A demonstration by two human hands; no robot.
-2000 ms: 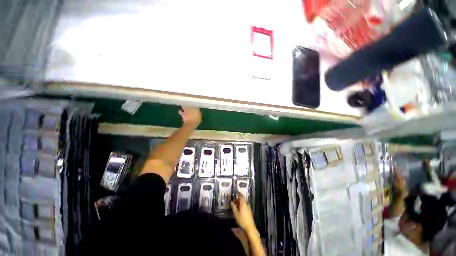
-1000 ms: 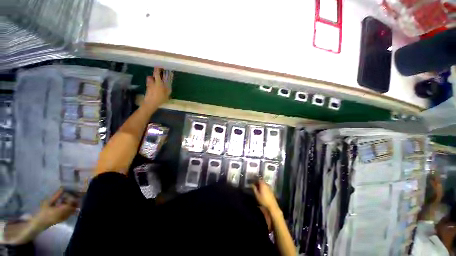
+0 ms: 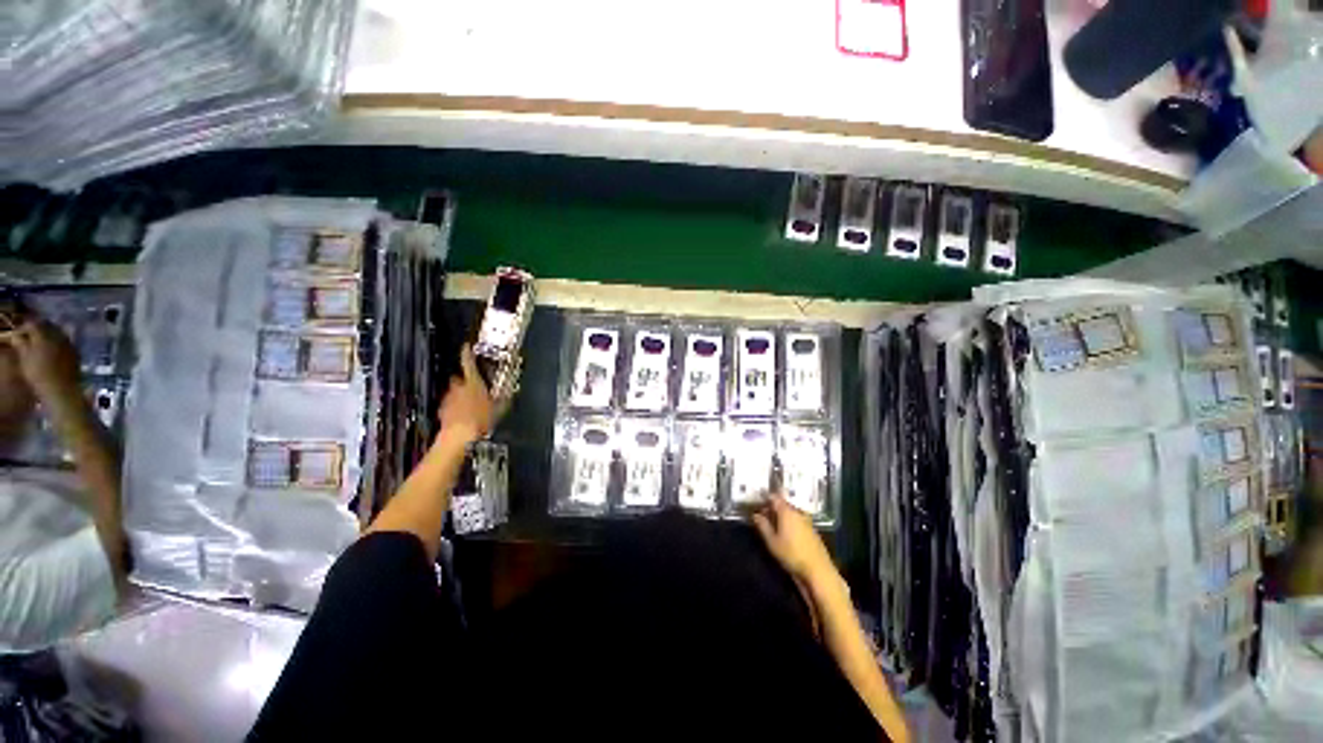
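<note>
A clear blister tray (image 3: 557, 489) lies in front of my body, with white phone units (image 3: 701, 372) in two rows of pockets. My left hand (image 3: 467, 402) is left of the tray, its fingers on the lower end of a phone unit (image 3: 505, 317) with a dark screen and keypad. Another phone unit (image 3: 480, 489) lies below it on the dark bench. My right hand (image 3: 782, 526) is at the tray's lower right edge, fingers at a pocket there; whether it holds anything is too small to tell.
Foam-lined parts trays with gold-framed covers are stacked at left (image 3: 209, 378) and right (image 3: 1091, 508). Several phone units (image 3: 905, 222) lie on the green belt (image 3: 624, 232). A white shelf (image 3: 653, 58) runs behind, with clear trays (image 3: 160, 87). A person (image 3: 58, 508) is at far left.
My left hand has come back from the green belt to the phone unit beside the tray. The row of phone units on the belt shows more fully. My right hand stays at the tray's lower right.
</note>
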